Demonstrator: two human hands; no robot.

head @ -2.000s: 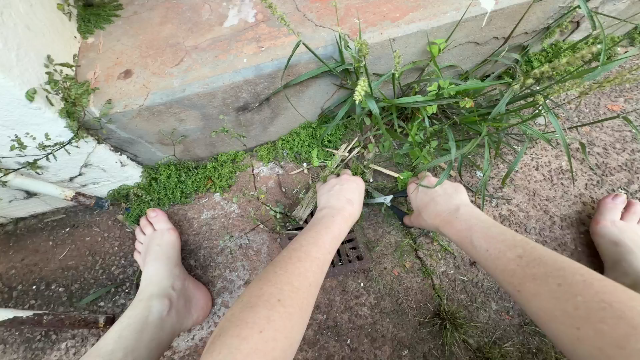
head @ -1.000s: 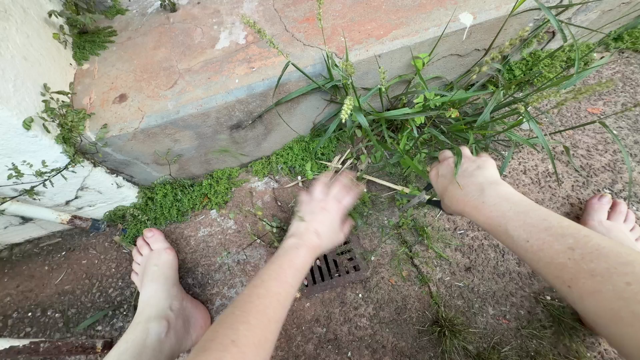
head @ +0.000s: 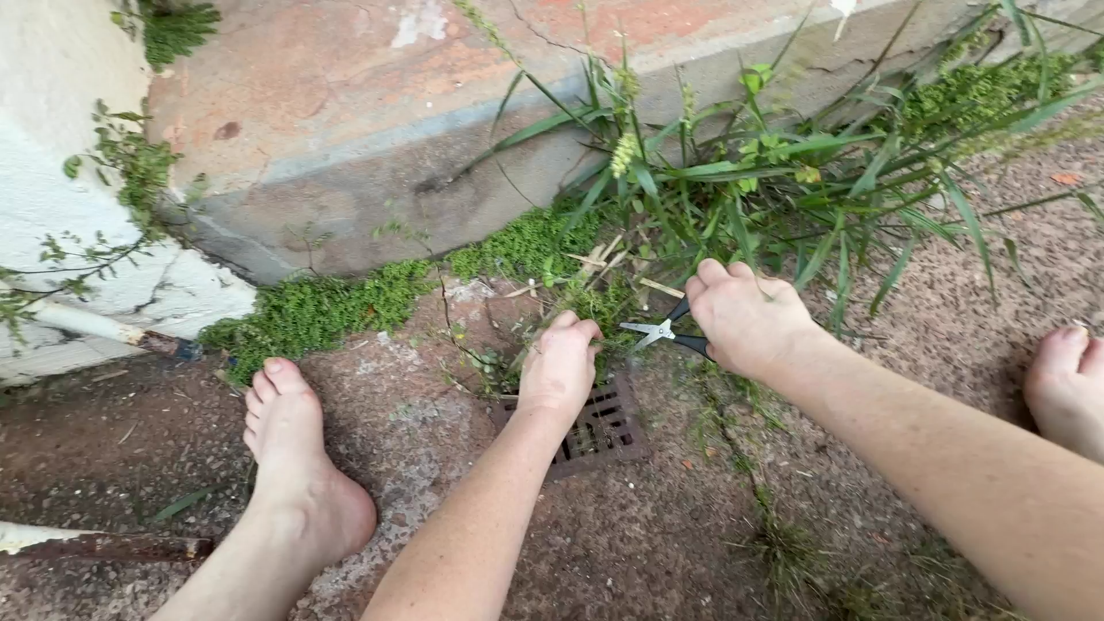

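My right hand [head: 746, 319] grips the black handles of a pair of scissors [head: 660, 330], whose metal blades are spread and point left toward my left hand. Just above the metal drain grate [head: 604, 427], my left hand [head: 559, 358] has its fingers closed on a small tuft of green weeds [head: 608, 306]; its fingertips are partly hidden. Tall grass with seed heads [head: 776, 181] grows against the concrete step behind my right hand. Dry cut stalks [head: 604, 259] lie between the grass and my left hand.
A worn concrete step [head: 345, 172] runs across the back, with low green plants [head: 336, 306] along its foot. A white wall [head: 60, 155] and rusty pipes [head: 95, 323] are at the left. My bare feet [head: 289, 448] stand on either side on rough paving.
A second ago my left hand was blurred with fingers spread over the grate; now it is closed on the weeds. The scissors now show with their blades apart.
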